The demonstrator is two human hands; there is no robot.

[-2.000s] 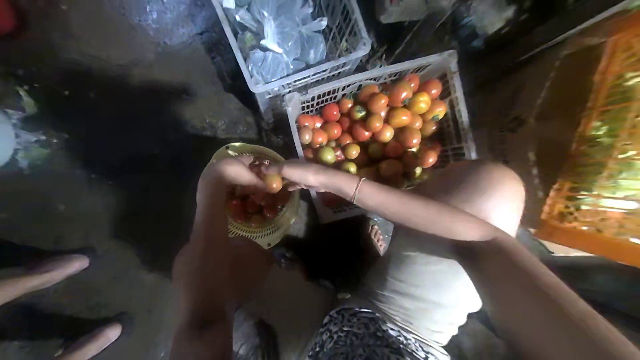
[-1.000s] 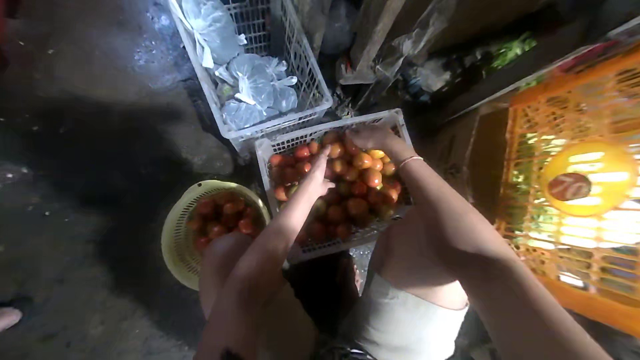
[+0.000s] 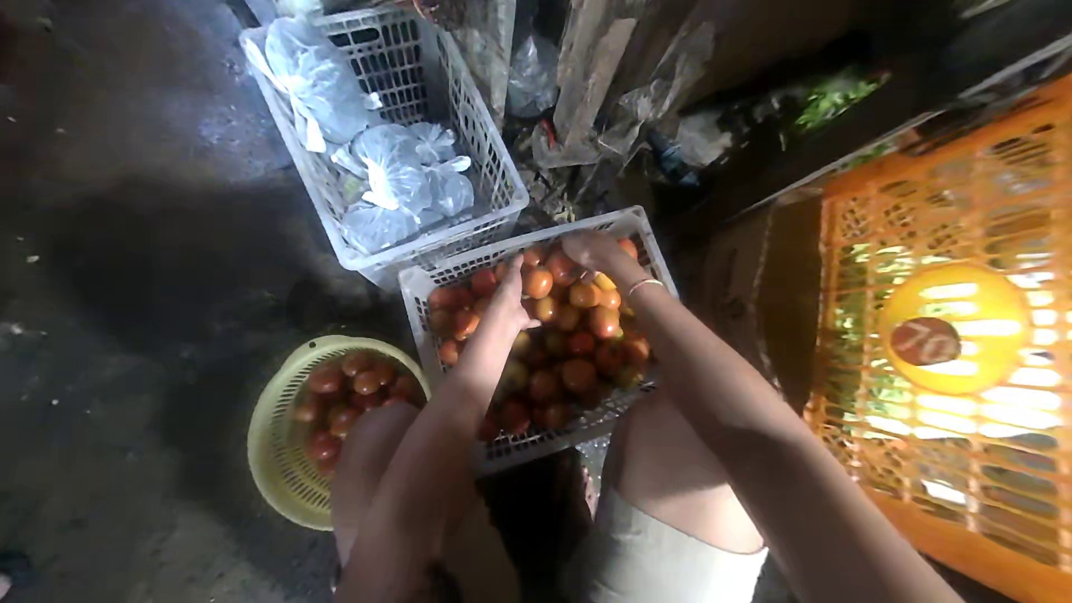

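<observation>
Tomatoes, red, orange and a few yellowish, fill a white plastic crate in front of my knees. My left hand reaches into its left part, fingers apart, beside an orange tomato; no tomato is plainly gripped. My right hand is bent down among the tomatoes near the far rim, its fingertips hidden, so its hold cannot be told. A thin band circles that wrist. Left of the crate, a yellow-green plastic basket holds more red tomatoes, partly covered by my knee.
Another white crate with knotted plastic bags stands beyond the tomatoes. An orange plastic crate with a yellow round object is at the right. Wooden posts and plastic scraps lie at the back.
Two seconds ago both hands were above the basket with a tomato; now they are in the tomato crate. Since one second ago they have stayed among its tomatoes. The view has shifted.
</observation>
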